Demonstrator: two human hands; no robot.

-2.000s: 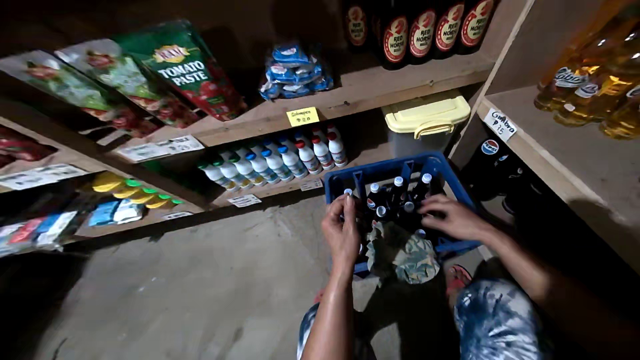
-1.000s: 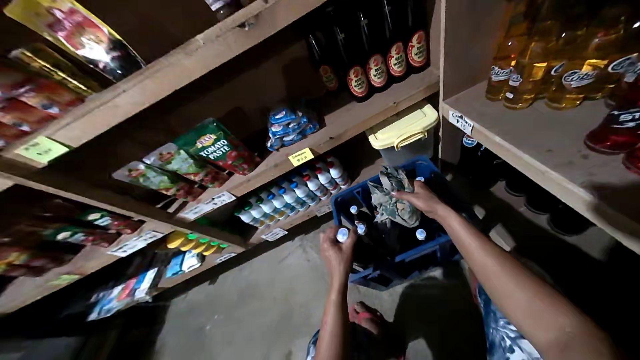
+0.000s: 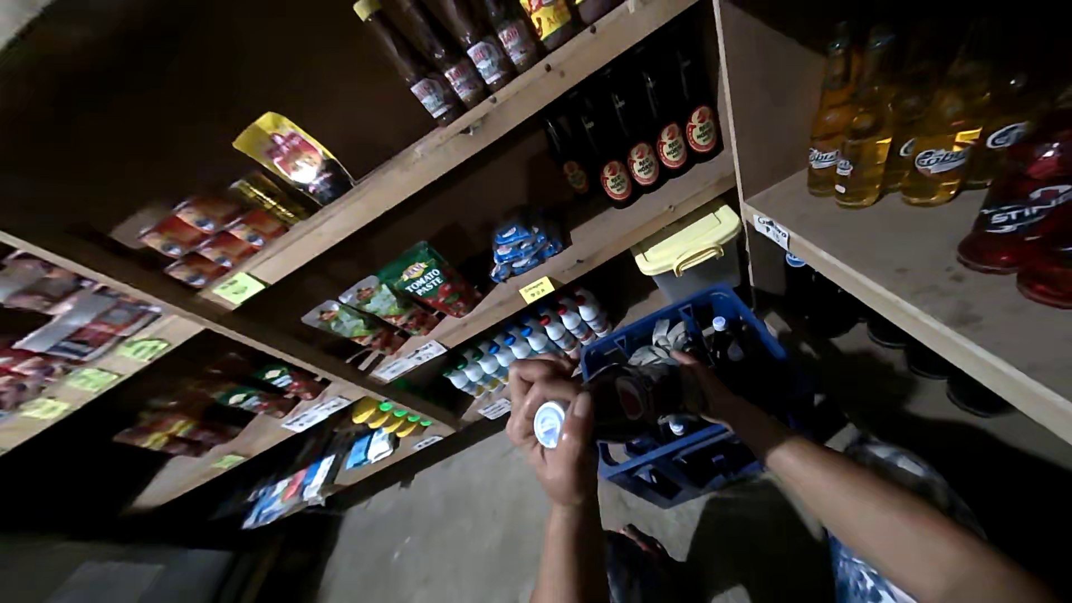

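Observation:
My left hand [image 3: 548,427] grips the neck of a dark glass bottle [image 3: 624,402], its white-capped end tilted toward me. My right hand [image 3: 708,389] is at the bottle's far end, beside a greyish patterned cloth [image 3: 666,342]; how its fingers hold the cloth or bottle is partly hidden. Below and behind them the blue plastic bottle crate [image 3: 662,465] stands on the floor. In it are more dark bottles, one with a white cap [image 3: 720,325] upright at the right.
A grey bin with a yellow lid [image 3: 687,239] stands behind the crate. Small capped bottles [image 3: 536,335] line the low shelf. Dark beer bottles [image 3: 643,163] are on the shelf above. At right, a wooden shelf [image 3: 913,310] holds amber and red bottles; dark bottles stand beneath it.
My left hand has lifted a bottle out of the crate, toward the camera. The cloth, earlier raised in my right hand, is now lower, near the bottle's far end. The view has tilted.

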